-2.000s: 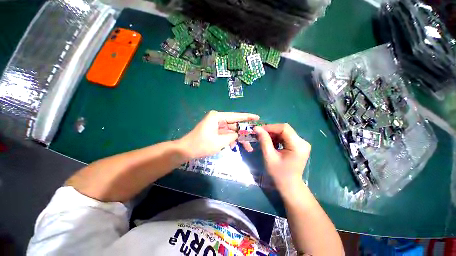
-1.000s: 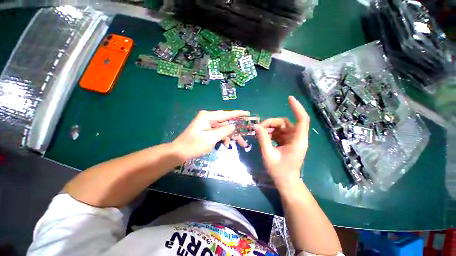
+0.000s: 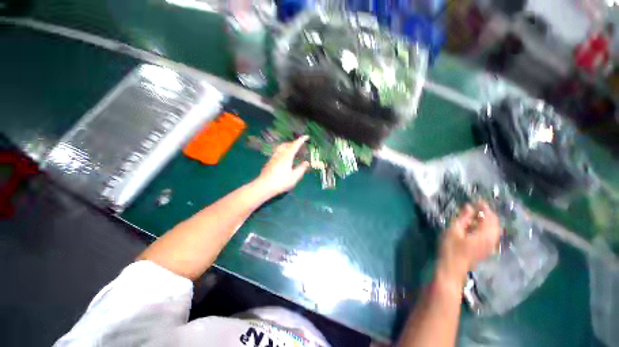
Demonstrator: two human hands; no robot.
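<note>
My left hand (image 3: 284, 168) is at the near left edge of the loose pile of green circuit boards (image 3: 341, 157), thumb and index finger apart; blur hides whether it touches a board. My right hand (image 3: 470, 234) is over the right-hand clear tray of boards (image 3: 499, 288), fingers bent together. Something small may show at its fingertips, but it is too blurred to tell. A shiny film strip (image 3: 268, 249) lies flat near the table's front edge.
An orange phone (image 3: 215, 139) lies left of the pile, beside a silvery sheet stack (image 3: 129, 129). A tall tray stack (image 3: 339, 101) stands beyond the pile. A second dark stack (image 3: 536, 142) is at the far right. A small clear scrap (image 3: 163, 197) lies below the phone.
My hands have parted from the board they held together. My left hand has moved forward to the pile, my right hand out to the right-hand tray. The view has shifted and blurred.
</note>
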